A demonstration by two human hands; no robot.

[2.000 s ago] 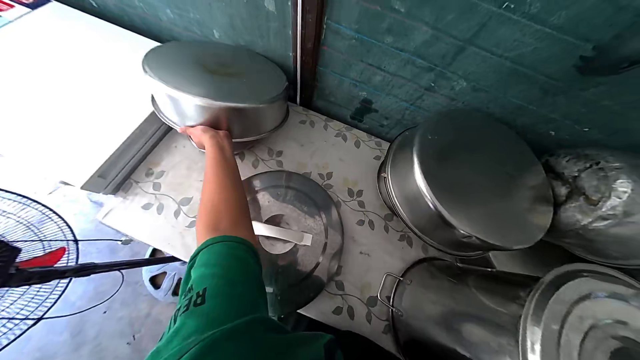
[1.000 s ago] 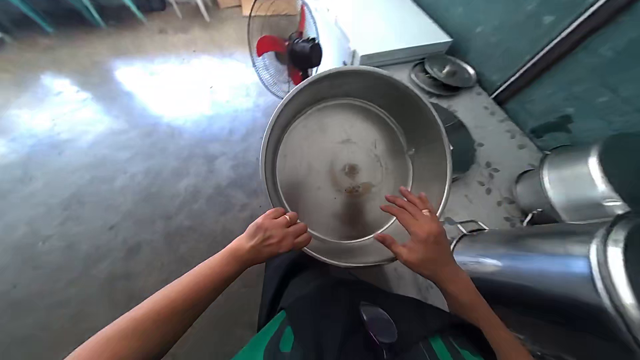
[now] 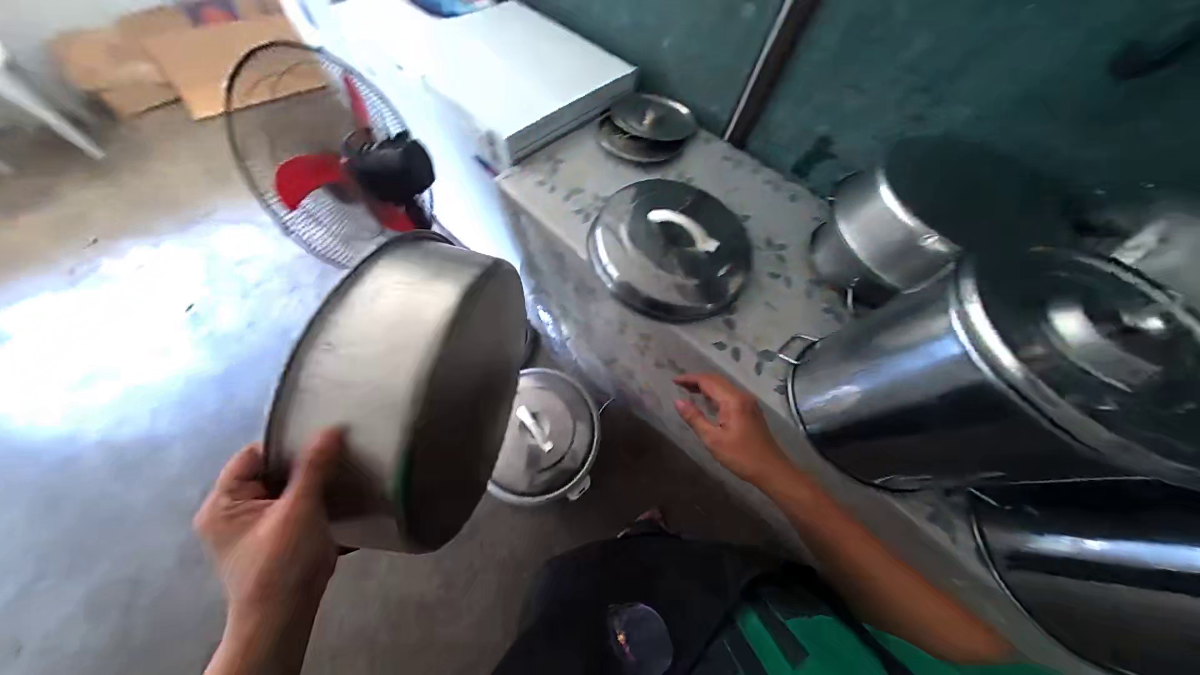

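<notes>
My left hand [image 3: 277,516] grips the wall and rim of a round metal pan [image 3: 394,375], held tilted on its side over the floor, with its outer wall and dark base showing. My right hand [image 3: 727,427] is empty, fingers apart and slightly bent, over the near edge of the leaf-patterned counter [image 3: 581,216]. Beyond it on the counter lies a metal lid with a strap handle [image 3: 670,248]. A lidded metal pot [image 3: 544,436] stands on the floor, partly behind the pan.
Smaller lids [image 3: 652,122] lie by a white box-like surface [image 3: 534,75]. Tall metal stockpots [image 3: 891,394] and a shallower pot [image 3: 881,230] line the right side. A fan with red blades [image 3: 375,178] stands at the left, with cardboard [image 3: 220,61] behind.
Both hands were at the pan, its inside facing me; now my left hand alone holds it, turned on its side and farther left. My right hand has come away from it.
</notes>
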